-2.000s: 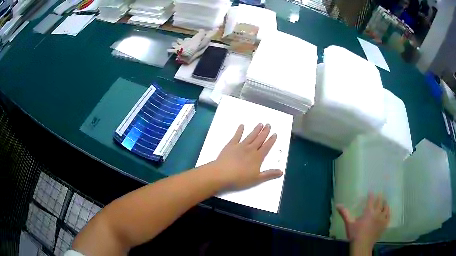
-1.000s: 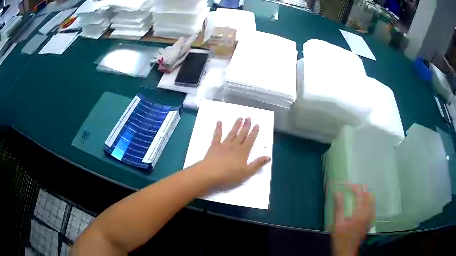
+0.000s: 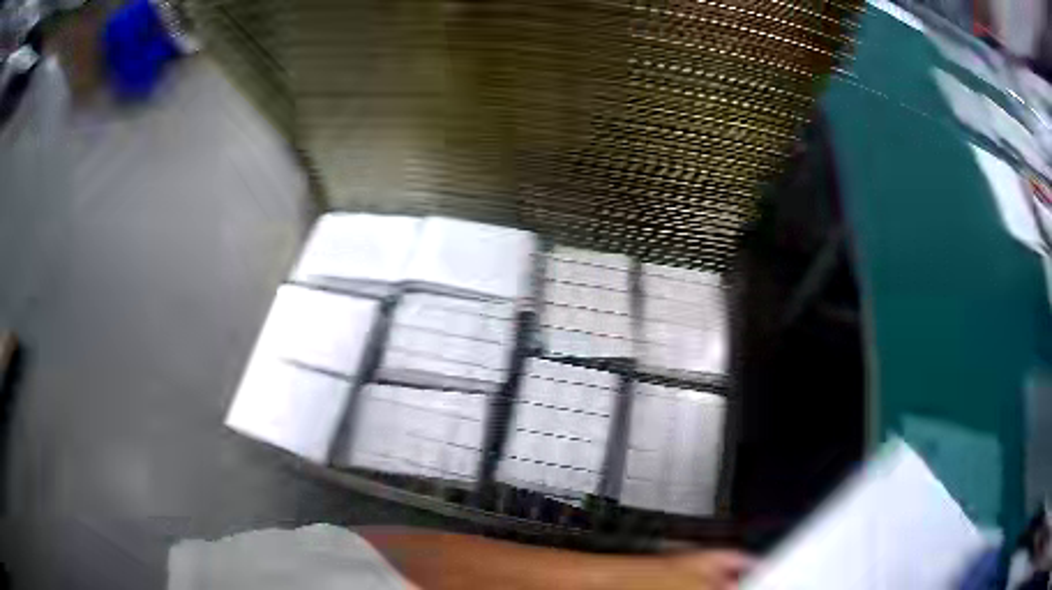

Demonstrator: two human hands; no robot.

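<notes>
The white-topped laid-up panel (image 3: 871, 532) is at the bottom right, tilted in view, over the table's near edge and the dark gap beside it. My left hand (image 3: 721, 565) is at the panel's left corner, blurred and partly cut off by the bottom edge. It appears to grip the panel there, but its fingers are mostly hidden. My left forearm with a pale sleeve crosses the bottom. My right hand is not in view.
A mesh rack (image 3: 629, 150) stands left of the table, with rows of white panels (image 3: 461, 259) lying in it. Grey floor (image 3: 127, 334) lies further left, with a blue object (image 3: 138, 48) at the top. The dark-green table (image 3: 923, 311) runs down the right, with white sheets (image 3: 1006, 196).
The view has swung left from the table to the rack. The white sheet, flat under my left hand before, appears lifted at the table edge. My right hand has left the view.
</notes>
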